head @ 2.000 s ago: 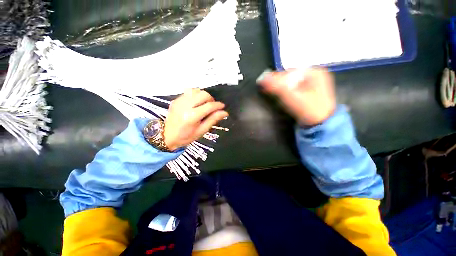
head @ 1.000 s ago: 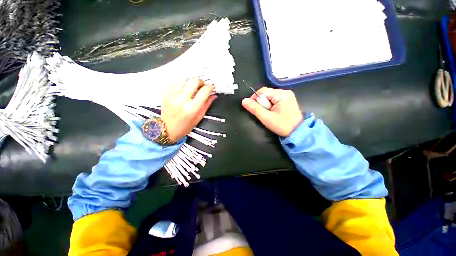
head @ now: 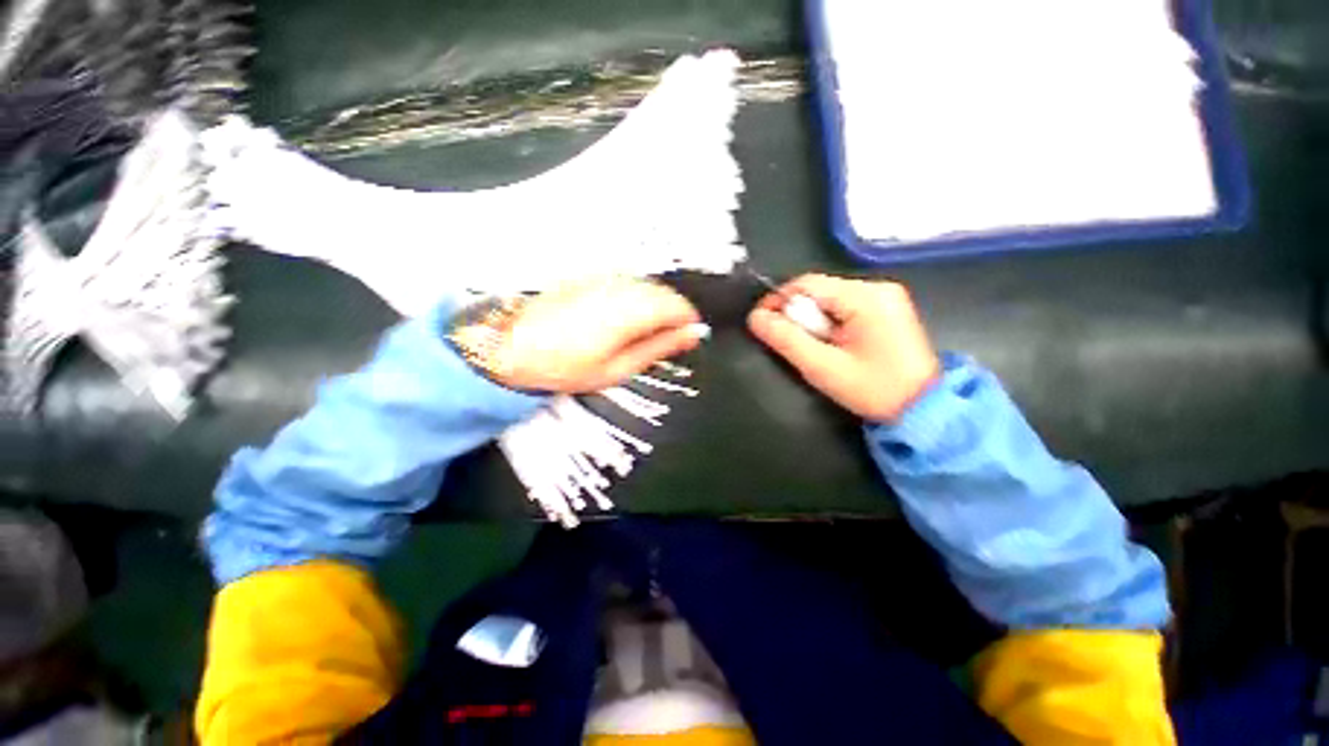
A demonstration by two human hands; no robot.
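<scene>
A large fan of white wires (head: 510, 233) lies left of centre on the dark green bench. My left hand (head: 590, 335) lies over its lower part, with a tiny white piece at its fingertips; whether that is a wire end or a housing is unclear. Loose wire ends (head: 583, 445) stick out below this hand. My right hand (head: 853, 343) holds a small white piece (head: 805, 312), with a thin dark tip pointing up-left from the fingers. A gap separates the two hands. The blue housing tray (head: 1042, 245), full of white pieces, is at upper right.
A smaller white wire bundle (head: 161, 270) lies at far left, blurred. Dark grey wire bundles (head: 161, 59) are at the upper left. A shiny crinkled clear strip (head: 554, 114) runs along the bench (head: 1049, 364) behind the wires.
Over the last second, my left hand has turned and its fingers now point right towards my right hand. My right hand still holds the white piece. The whole view has shifted slightly.
</scene>
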